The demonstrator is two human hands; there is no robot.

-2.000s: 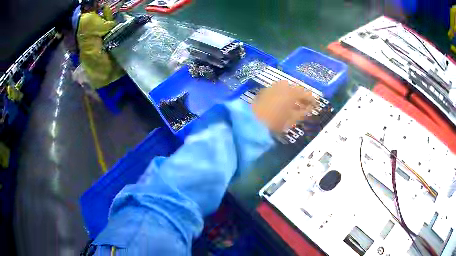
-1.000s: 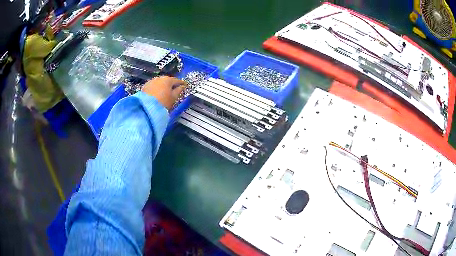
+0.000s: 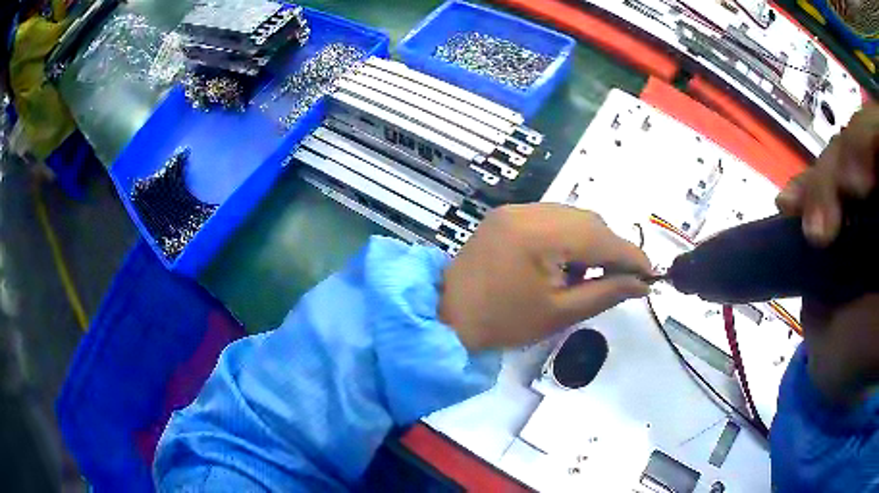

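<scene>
My left hand (image 3: 540, 279) is over the white back panel (image 3: 598, 424), thumb and fingertips pinched on a tiny screw at the tip of the black electric screwdriver (image 3: 752, 260). A small silver bit also shows between its fingers. My right hand (image 3: 839, 193) grips the screwdriver, held roughly level and pointing left; that hand is partly cut off by the right edge. The panel has a black oval speaker (image 3: 579, 358), a thin dark wire, a dark red cable (image 3: 737, 356) and yellow-red wires, partly hidden behind the screwdriver.
Long mounting strips (image 3: 414, 116) are stacked beside the large blue tray (image 3: 207, 241), which holds screws and stacked metal brackets (image 3: 236, 34). A small blue tray (image 3: 569, 72) holds silver screws. Another panel (image 3: 732, 63) lies behind on red foam. A deep blue bin (image 3: 116, 356) is at lower left.
My left hand has moved from the large tray to above the panel, with its fingertips now pinched. My right hand and the screwdriver have come into view. The camera view has shifted.
</scene>
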